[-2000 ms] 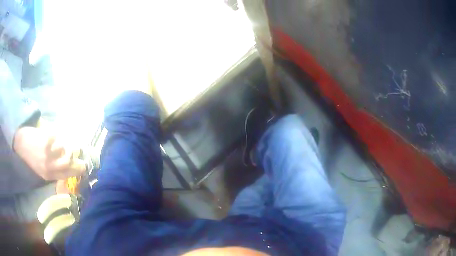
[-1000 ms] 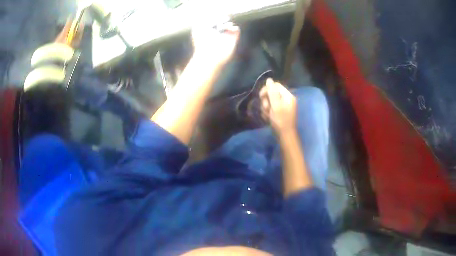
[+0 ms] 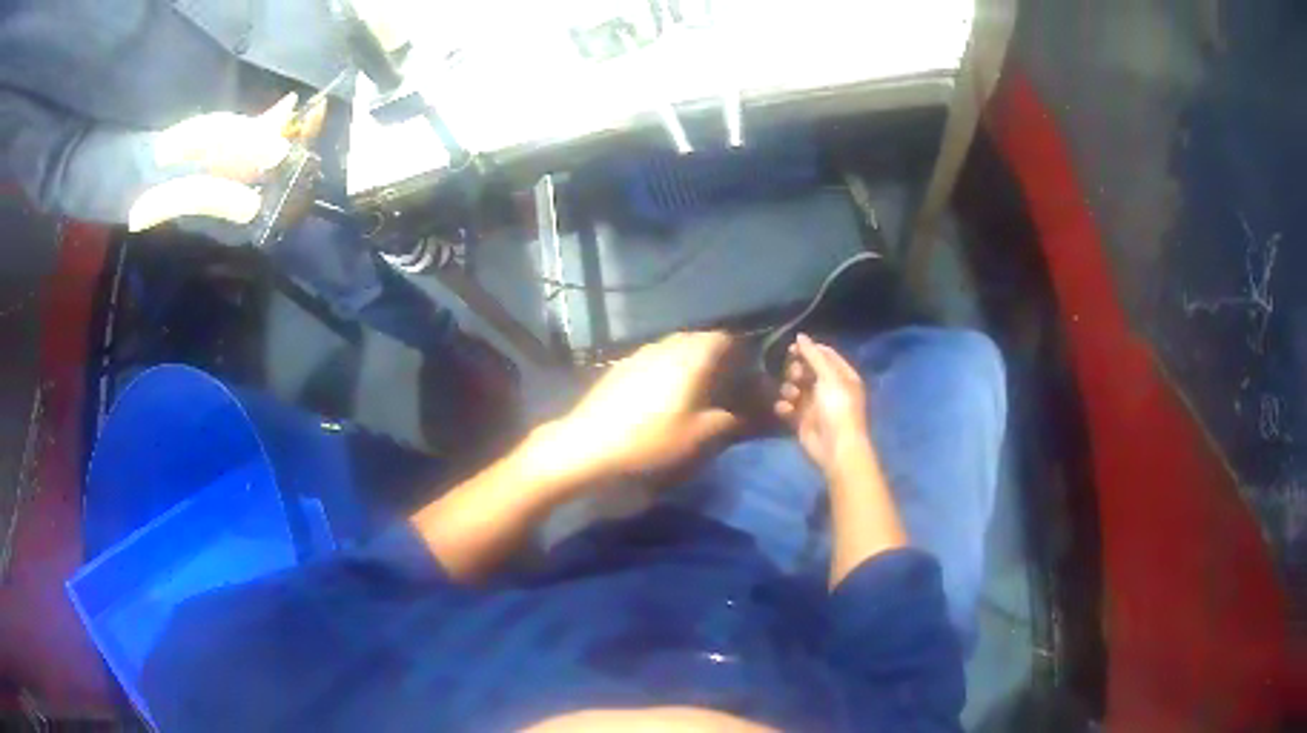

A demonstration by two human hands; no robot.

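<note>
My left hand [image 3: 645,408] is over my lap, back up, with the thumb apart from the fingers. Its fingertips reach a dark thing [image 3: 748,375] between my hands, which I cannot make out. My right hand [image 3: 824,404] is just right of it, above my thigh, with curled fingers. Whether either hand grips something small is hidden or blurred. A pale curved cord or edge [image 3: 820,298] runs up from the dark thing. The white worktable [image 3: 831,50] is ahead, washed out by glare, with pale and dark streaks on it.
A blue bin [image 3: 187,444] stands at my left, with a lighter blue flat piece [image 3: 194,566] against it. Another person's hands [image 3: 237,151] are at upper left beside the table. A blue crate [image 3: 724,179] is under the table. A red-edged dark machine panel [image 3: 1147,415] runs along my right.
My left hand has come back from the table edge to beside my right hand. The view has shifted, showing more of the blue bin and the floor under the table.
</note>
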